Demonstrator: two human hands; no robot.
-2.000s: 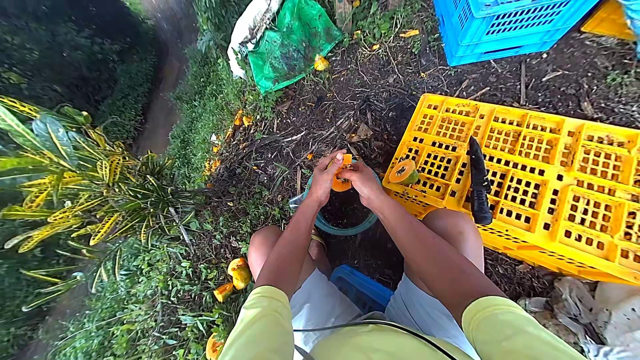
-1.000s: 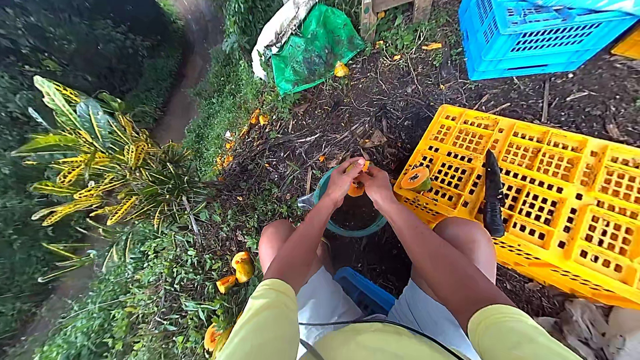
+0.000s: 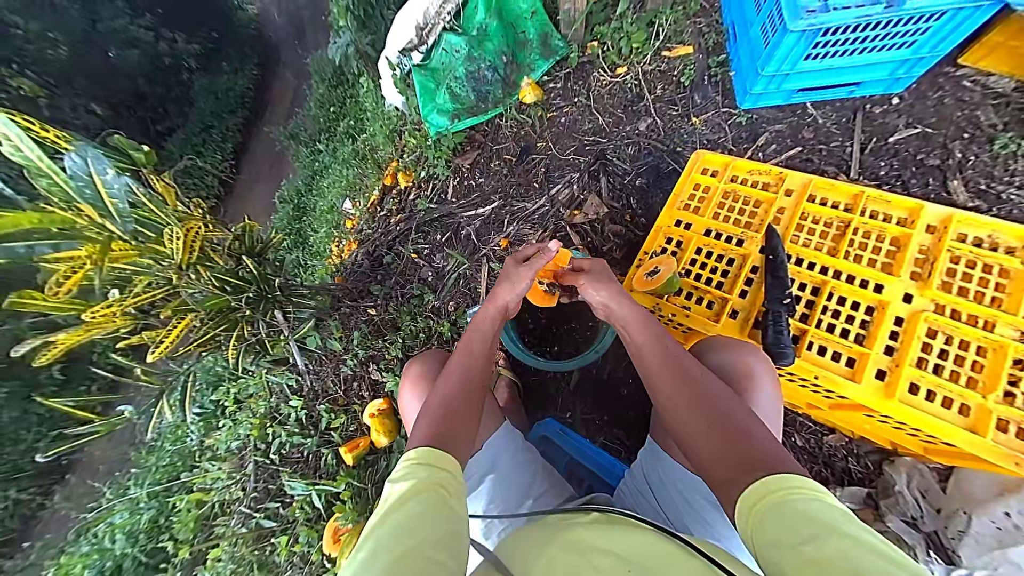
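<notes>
A piece of orange papaya (image 3: 543, 293) with dark seeds is between my hands. My left hand (image 3: 522, 274) grips it from the left and my right hand (image 3: 590, 282) from the right; the fingertips are partly hidden. Just below them stands a teal basin (image 3: 560, 364) holding a dark mass of what look like papaya seeds. A cut papaya half (image 3: 655, 274) rests on the near left corner of the yellow plastic crate (image 3: 896, 316), cut face showing. Farther right on that crate lies a knife or its sheath, black (image 3: 776, 300).
Blue crates (image 3: 860, 48) stand at the upper right. A green sack (image 3: 488, 64) lies at the top. Papaya pieces (image 3: 381, 422) lie in the grass at left, near a yellow-green leafy plant (image 3: 120, 264). A blue plastic stool or box (image 3: 578, 456) is beneath me.
Both hands stay above the basin with papaya between them, their fingers slightly shifted. The papaya half and the black tool remain on the crate. The view has moved a little.
</notes>
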